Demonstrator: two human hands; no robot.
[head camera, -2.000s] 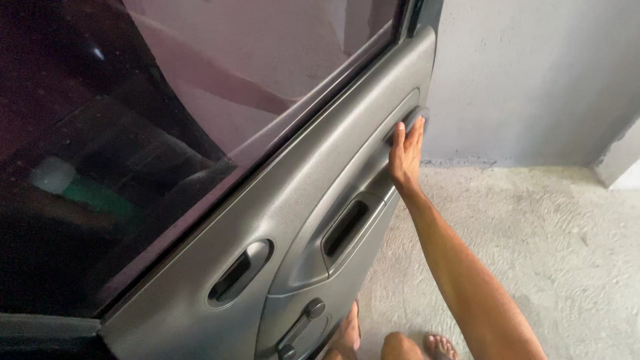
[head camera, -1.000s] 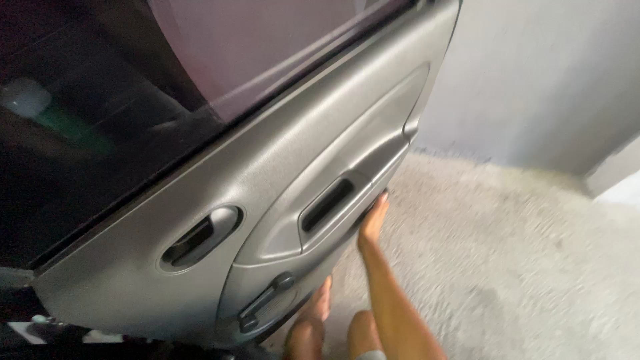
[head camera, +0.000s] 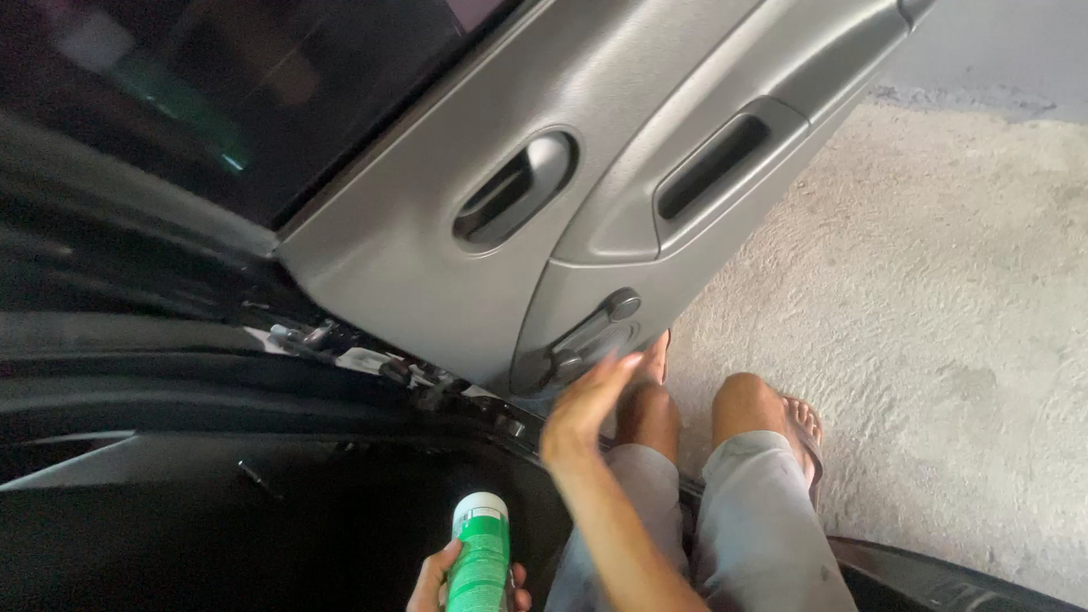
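Observation:
My left hand (head camera: 435, 578) grips a green bottle with a white cap (head camera: 478, 557) at the bottom centre. Motion blurs my right hand (head camera: 586, 408), which is at the lower part of the grey car door panel (head camera: 408, 280), beside the window crank (head camera: 595, 327). Whether it touches the panel or holds anything cannot be told. Above the crank are the inner door handle (head camera: 518, 191) in its recess and the pull pocket (head camera: 714, 166).
The door stands ajar, its hinge area (head camera: 382, 365) at the left. Dark car interior lies at lower left, the door sill (head camera: 935, 578) at lower right. My legs and sandalled feet rest over rough concrete floor (head camera: 935, 323); a grey wall (head camera: 1011, 51) is beyond.
My right hand has moved from the far end of the door panel, along its lower edge, to near the window crank. The green bottle and my left hand have come into view.

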